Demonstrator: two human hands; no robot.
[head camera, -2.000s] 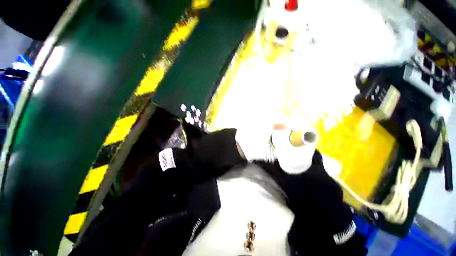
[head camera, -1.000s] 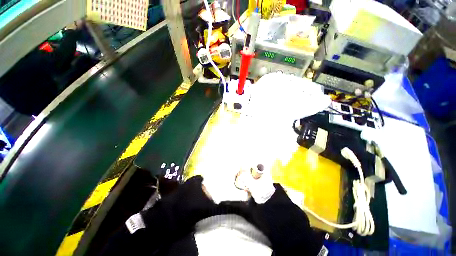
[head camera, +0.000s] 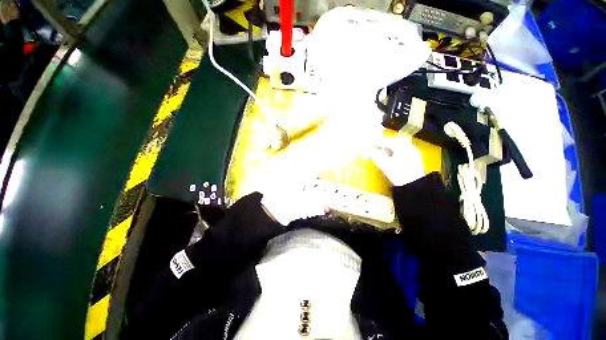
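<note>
A cream power strip (head camera: 359, 203) lies slanted across the near part of the yellow mat, its outlets facing up. My left hand (head camera: 287, 199), in a white glove and overexposed, is closed around its left end. My right hand (head camera: 401, 161), also gloved, is beyond the strip's right end, its fingertips at the edge of a glaring white heap; glare hides whether they hold anything. The strip's cream cord bundle (head camera: 473, 202) lies to the right, its plug (head camera: 456, 131) near the black test socket block (head camera: 435, 126).
A white cable ends in a tan plug (head camera: 279, 138) on the mat. A red-handled probe (head camera: 286, 30) stands in a white block (head camera: 286, 76). Behind are a clear bag (head camera: 369, 40) and a white multi-outlet strip (head camera: 465, 74). A hazard-taped conveyor (head camera: 63, 179) is left; a blue bin (head camera: 555, 289) is right.
My right hand has moved right and away from my left hand; the tan cylinder it held no longer shows. The power strip now shows. The white cable's end is now on the mat.
</note>
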